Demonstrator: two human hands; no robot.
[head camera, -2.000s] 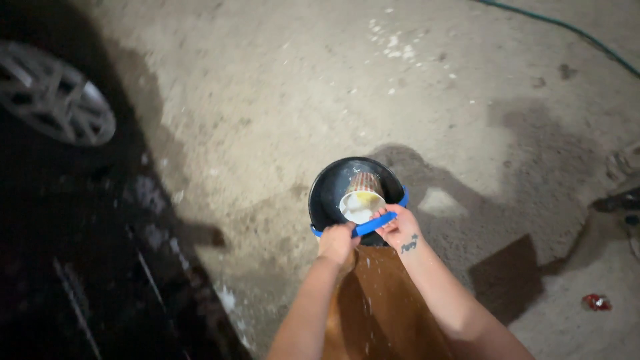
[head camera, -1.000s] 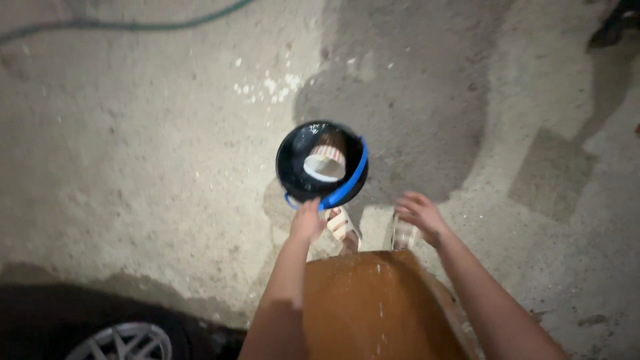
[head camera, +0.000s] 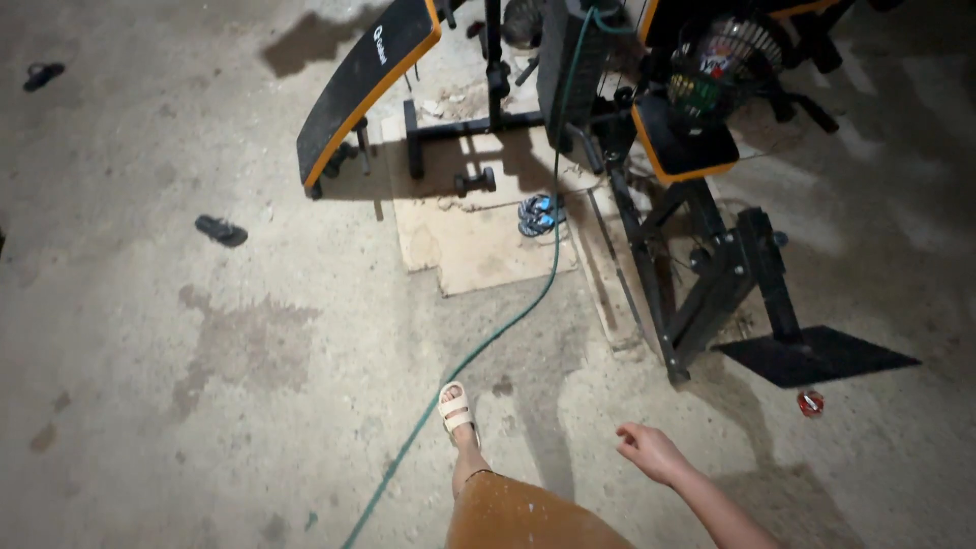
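My right hand (head camera: 654, 455) hangs at the lower right above the concrete floor, its fingers loosely curled and nothing seen in it. My left hand is out of view, and so is the bucket. A green hose (head camera: 503, 328) runs from the weight machine down to the bottom edge, passing by my foot in a cream two-strap sandal (head camera: 457, 414). Below the foot shows my brown garment (head camera: 526, 515).
A black weight machine (head camera: 671, 305) with a padded seat (head camera: 685, 149) and a fan (head camera: 720, 65) stands ahead, beside a sit-up bench (head camera: 366, 84). A dumbbell (head camera: 475, 181) and patterned flip-flops (head camera: 538, 215) lie before it. Dark sandals (head camera: 221, 230) lie at left.
The view has swung from the car wheel and floor to the exercise equipment. The black bucket, held by its blue handle in my left hand one second ago, has left view with that hand.
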